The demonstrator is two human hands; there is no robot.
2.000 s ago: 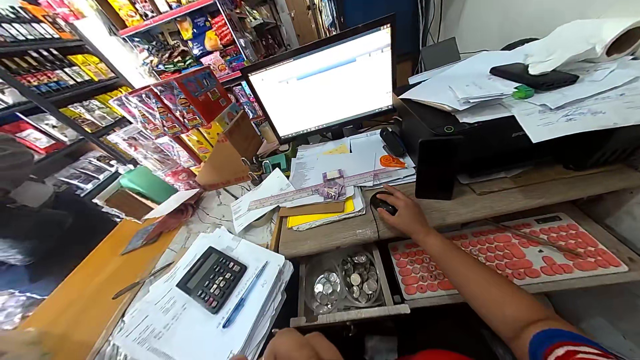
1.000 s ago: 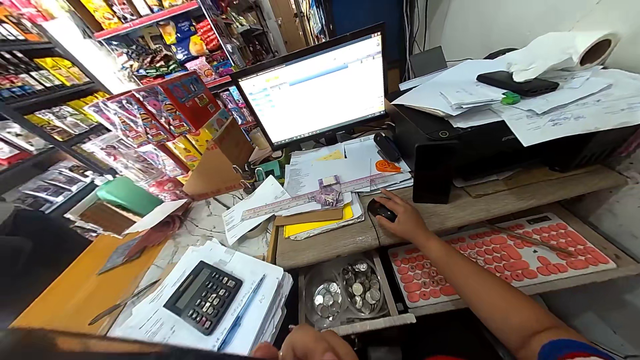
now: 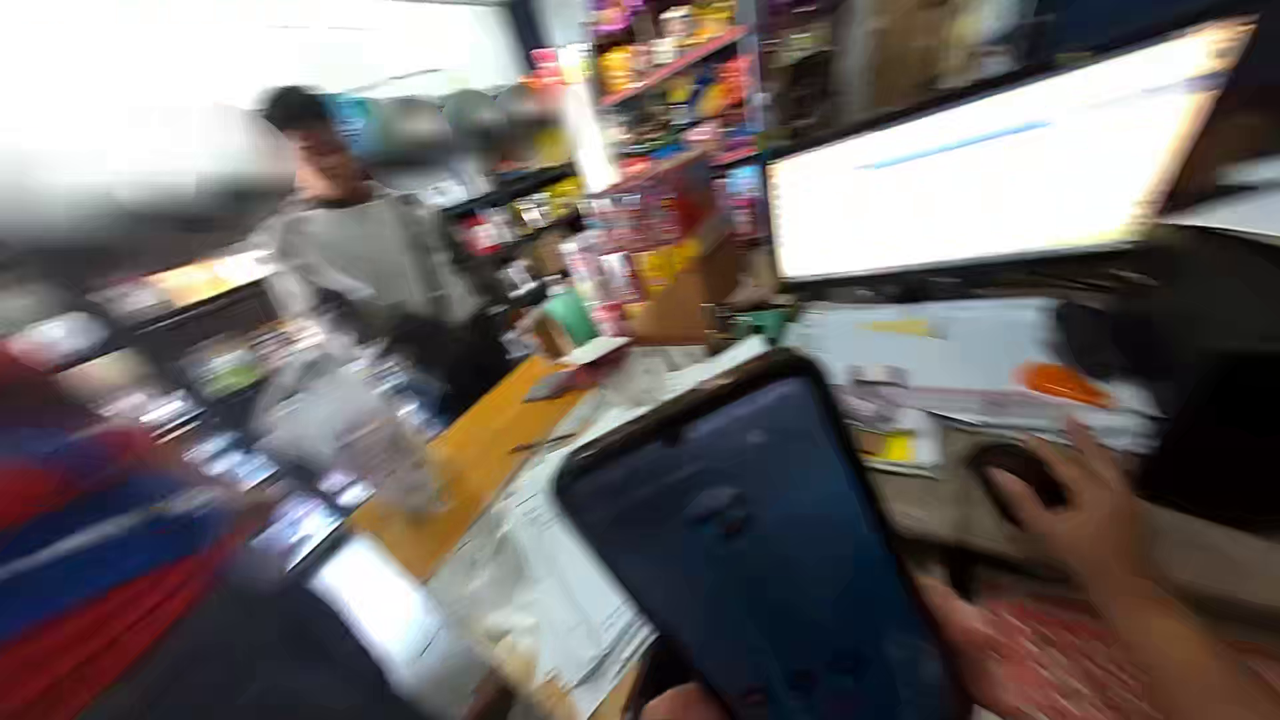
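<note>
A dark smartphone [image 3: 760, 540] stands tilted in the lower middle of the blurred view, its screen dark blue. My left hand [image 3: 965, 640] grips it from behind and below, fingers showing at its right edge and a fingertip at the lower left. To the right, my right hand [image 3: 1085, 510] rests over a black computer mouse [image 3: 1018, 478] on the wooden desk. Behind the phone is a lit monitor [image 3: 980, 170], with papers [image 3: 960, 345] and an orange object [image 3: 1064, 384] below it. The coin drawer is hidden.
Paper sheets [image 3: 570, 560] lie left of the phone beside a yellow-orange counter [image 3: 480, 450]. A person [image 3: 370, 250] stands beyond it. A striped sleeve [image 3: 100, 520] fills the lower left. Boxed goods [image 3: 650, 250] stand left of the monitor; a coral keyboard [image 3: 1060, 655] is partly covered.
The phone has come up into view in my left hand, covering the calculator's area. My right hand stays at the mouse. The view has swung left, bringing in the standing person.
</note>
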